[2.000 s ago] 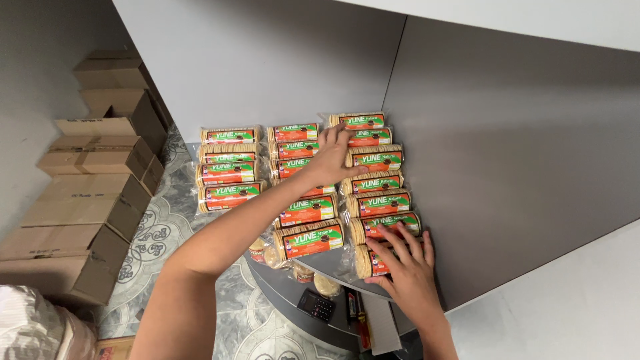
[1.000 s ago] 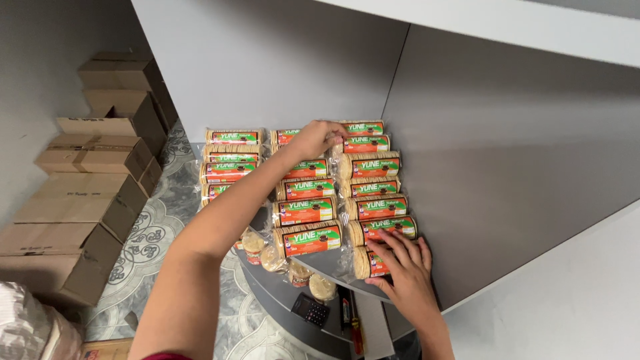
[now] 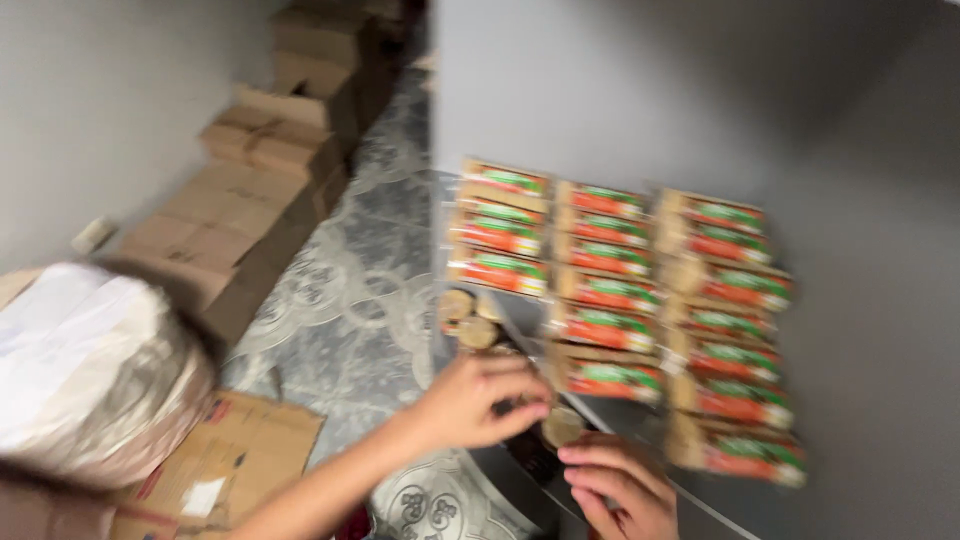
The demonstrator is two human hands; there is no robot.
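Note:
Packs of round biscuits (image 3: 604, 326) in clear film with orange and green labels lie in three columns on a grey corner shelf (image 3: 637, 427). My left hand (image 3: 480, 397) hovers near the shelf's front edge, fingers curled apart, holding nothing that I can see. My right hand (image 3: 622, 480) is lower right of it, at the edge below the right column, fingers bent; its palm is hidden. Between the hands shows the round end of a biscuit pack (image 3: 562, 426) on a lower level. More pack ends (image 3: 476, 331) show beside the left column's lower end. The picture is blurred.
Cardboard boxes (image 3: 217, 210) line the wall on the left, over a patterned tile floor (image 3: 322, 300). A white wrapped bundle (image 3: 90, 375) and a flat piece of cardboard (image 3: 247, 442) are at lower left. A grey upright panel (image 3: 877, 300) bounds the shelf on the right.
My left hand has left the top of the right column and come down to the shelf's front edge. My right hand has let go of the lowest pack there. The view has swung left.

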